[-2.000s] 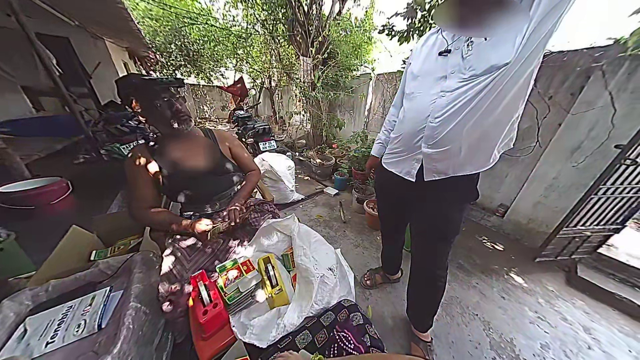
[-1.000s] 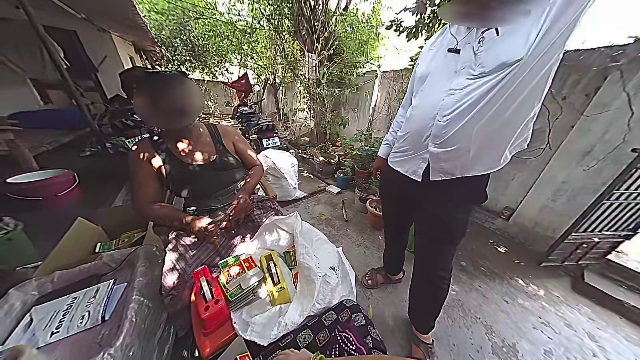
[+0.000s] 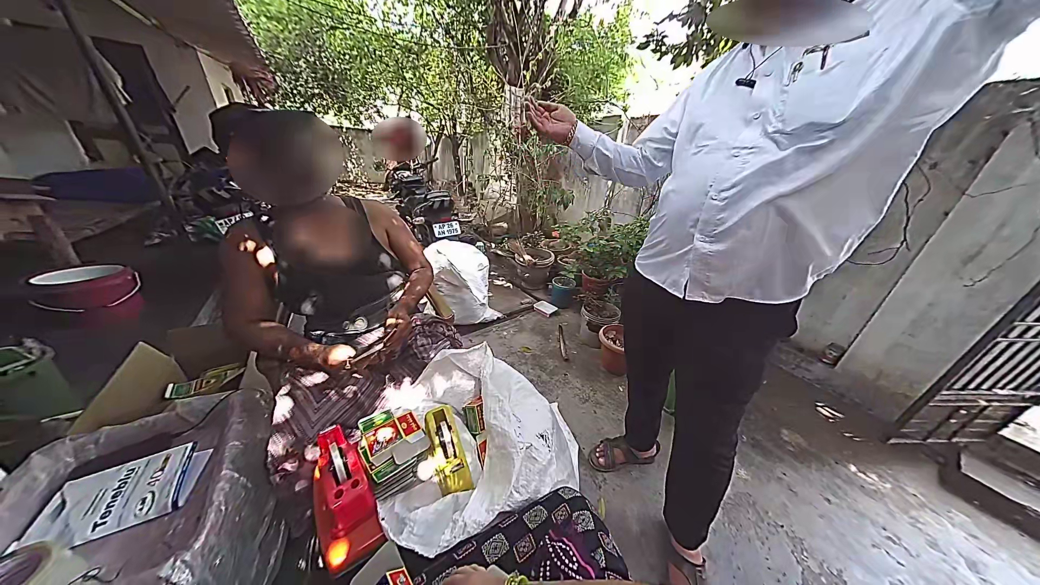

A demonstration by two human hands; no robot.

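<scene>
At the bottom edge, only the top of my right hand shows, beside a bangle and near a dark patterned cloth; its fingers and anything in them are hidden. My left hand is out of view. Ahead stand a red tape dispenser and a yellow tape dispenser, with small red, green and yellow cartons between them. The yellow dispenser and the cartons are on an open white woven sack. A seated person's hands hold a small, thin item that I cannot make out.
At left, a plastic-wrapped box bears a printed packet; a tape roll lies near it. Behind are an open carton and a pink bucket. A person in a white shirt stands at right, near potted plants.
The standing person's hand has risen from beside the leg to chest height, with the forearm held out to the left. The dispensers and sack have not plainly moved.
</scene>
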